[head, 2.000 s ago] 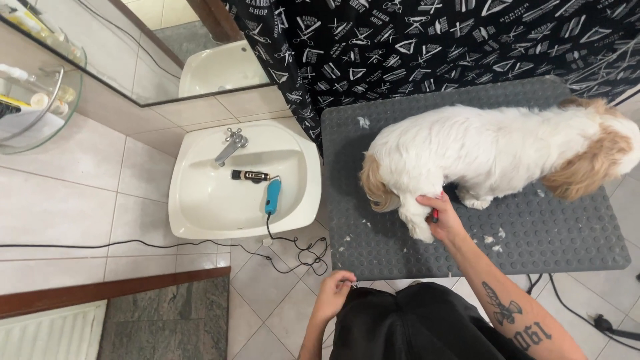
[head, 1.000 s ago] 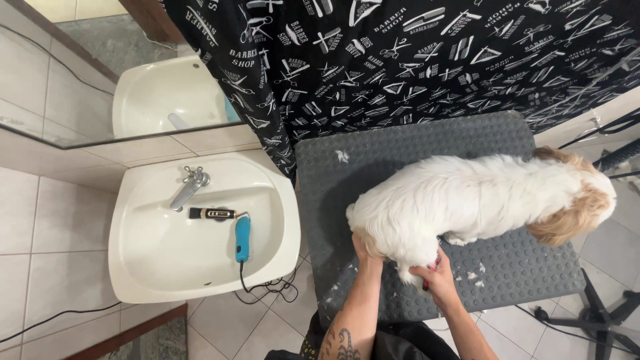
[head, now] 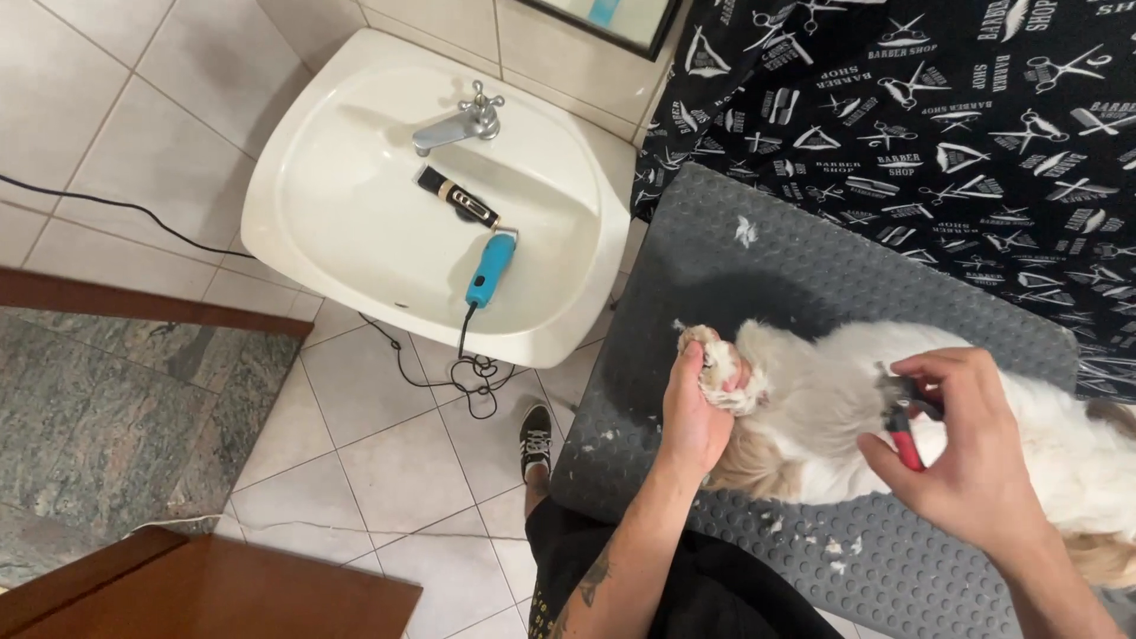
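Observation:
A white and tan dog (head: 816, 382) is on a grey rubber-topped grooming table (head: 657, 293). My left hand (head: 697, 417) holds one of its paws (head: 714, 359) near the table's left part, with the pads turned up. Above the dog's body, my right hand (head: 963, 435) grips a red and black nail clipper (head: 903, 430), held apart from the paw. Its jaws are blurred. Tufts of cut fur (head: 745, 232) lie on the table top.
Left of the table stands a white washbasin (head: 337, 293) with a metal tap (head: 457, 124). A black hair clipper (head: 457, 197) and a blue corded clipper (head: 491, 271) lie in it. Its black cord (head: 470, 382) hangs down to the tiled floor. A patterned black curtain (head: 870, 115) hangs behind the table.
The dog's paw is now raised in my left hand. My right hand, with the clipper, has moved away from the dog's leg. The view has shifted closer.

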